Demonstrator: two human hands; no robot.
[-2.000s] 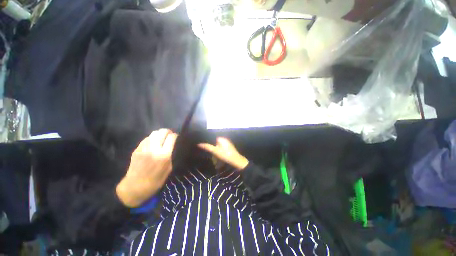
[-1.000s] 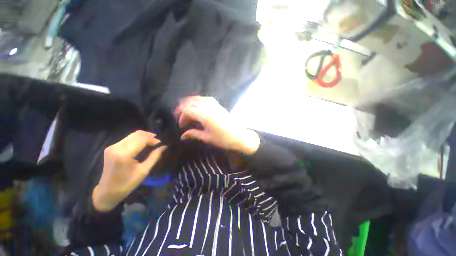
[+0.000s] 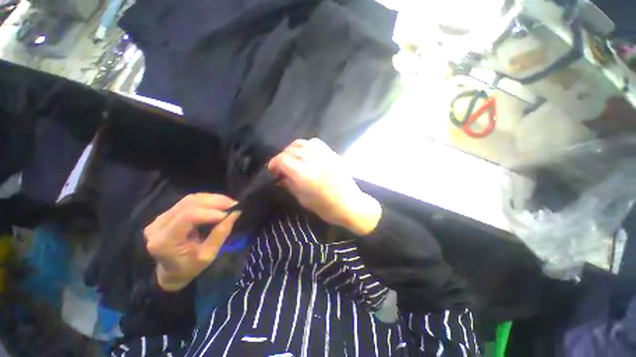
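The black garment fabric (image 3: 279, 77) lies over the table at the top centre and hangs over its front edge to my lap. My left hand (image 3: 190, 236) pinches an edge of black cloth between thumb and fingers. My right hand (image 3: 324, 183) grips the same cloth a little higher and to the right, its fingers curled. A short stretch of cloth spans between both hands. The fingertips of my right hand are partly hidden in the cloth.
The sewing machine (image 3: 558, 87) stands at the upper right, with black-and-red-handled snips (image 3: 480, 118) against it. A crumpled clear plastic bag (image 3: 568, 219) hangs at the right. The white table top (image 3: 432, 174) glares. A green strip (image 3: 502, 338) shows at lower right.
The view has turned, so the machine and snips sit further right and tilted. My right hand has come from low beside the lap onto the cloth. My left hand has changed to a pinch grip.
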